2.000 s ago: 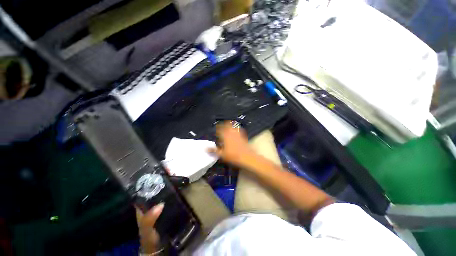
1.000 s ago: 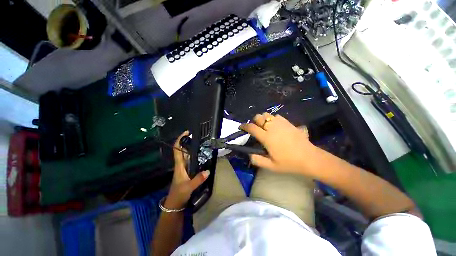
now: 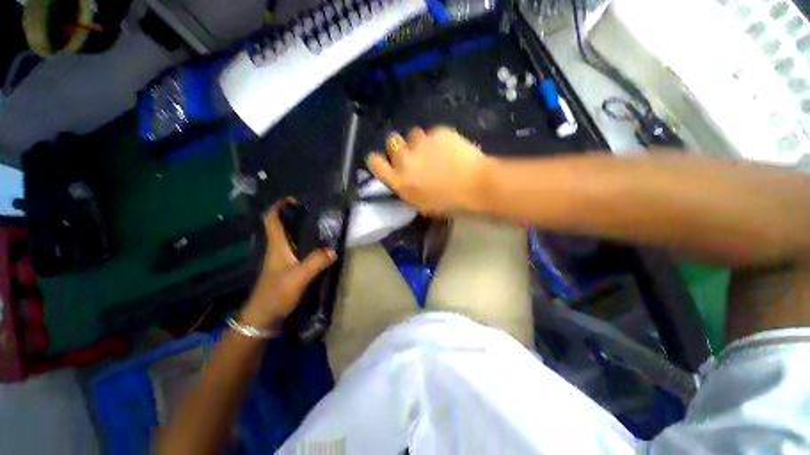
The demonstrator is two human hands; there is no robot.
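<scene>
A long dark lock panel (image 3: 348, 160) stands tilted on edge above the lap, with a silver metal hub (image 3: 329, 226) near its middle. My left hand (image 3: 289, 267) grips the panel's lower part, fingers on the far side and thumb near the hub. My right hand (image 3: 435, 171), with a ring on one finger, is closed just right of the panel. It seems to hold the dark two-legged pliers, which are mostly hidden and blurred. A crumpled white cloth (image 3: 377, 220) lies below my right hand.
A white gasket sheet (image 3: 293, 75) with black rings lies at the back. A blue tube (image 3: 558, 107) and small white caps (image 3: 511, 82) lie on the mat's right. A blue bin (image 3: 178, 105) is back left, a blue crate (image 3: 133, 391) lower left, a white tray (image 3: 710, 80) right.
Since one second ago the view has shifted. The panel is turned more edge-on, and my right hand is further up with the pliers now mostly hidden. Earlier, my right hand was empty-looking over the mat.
</scene>
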